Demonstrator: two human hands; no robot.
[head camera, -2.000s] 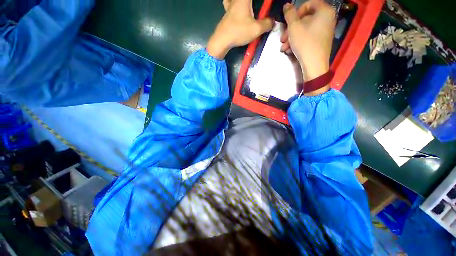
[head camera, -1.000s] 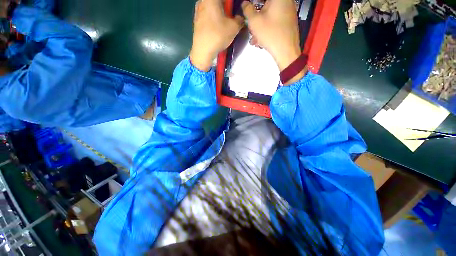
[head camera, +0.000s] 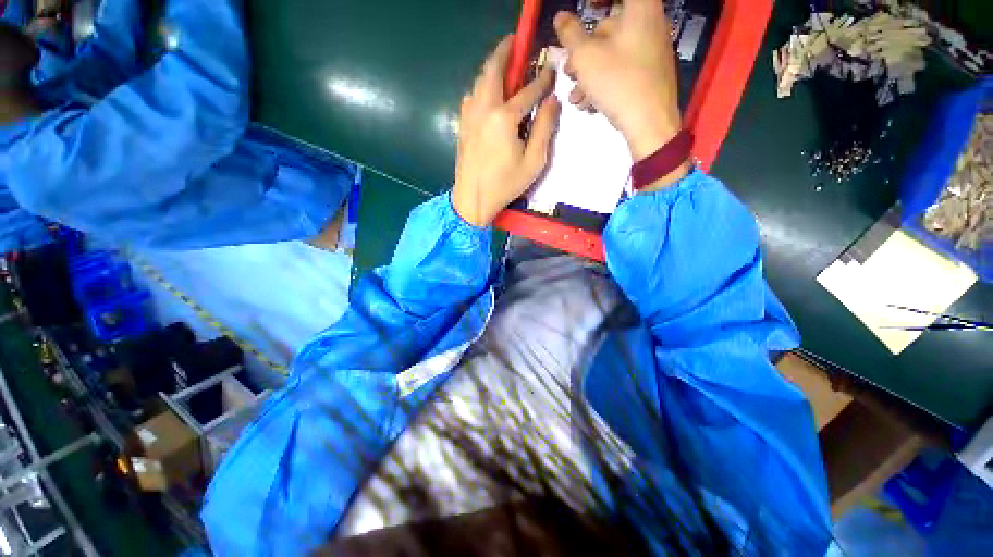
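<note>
The red frame (head camera: 732, 82) lies on the green bench at the top centre, its far end cut off by the picture's edge. Inside it is an open black tablet with a large white battery (head camera: 588, 163) and circuitry (head camera: 688, 24) at the far end. My left hand (head camera: 503, 136) rests over the frame's left side, fingers apart, fingertips at the battery's upper left. My right hand (head camera: 623, 71) is over the battery's far end, fingers bent down. Whether its fingertips hold anything small cannot be told.
On the right are a pile of pale strips (head camera: 855, 49), scattered tiny parts (head camera: 841, 161), a blue bin (head camera: 936, 185) of pale pieces, and a pale card (head camera: 895, 285) with dark tweezers (head camera: 931, 318). Another person's blue sleeve (head camera: 163, 141) is at the left. A cardboard box (head camera: 811, 397) stands below the bench edge.
My left hand has moved down and opened away from my right hand, which stays over the tablet's far end. The view has shifted slightly since one second ago.
</note>
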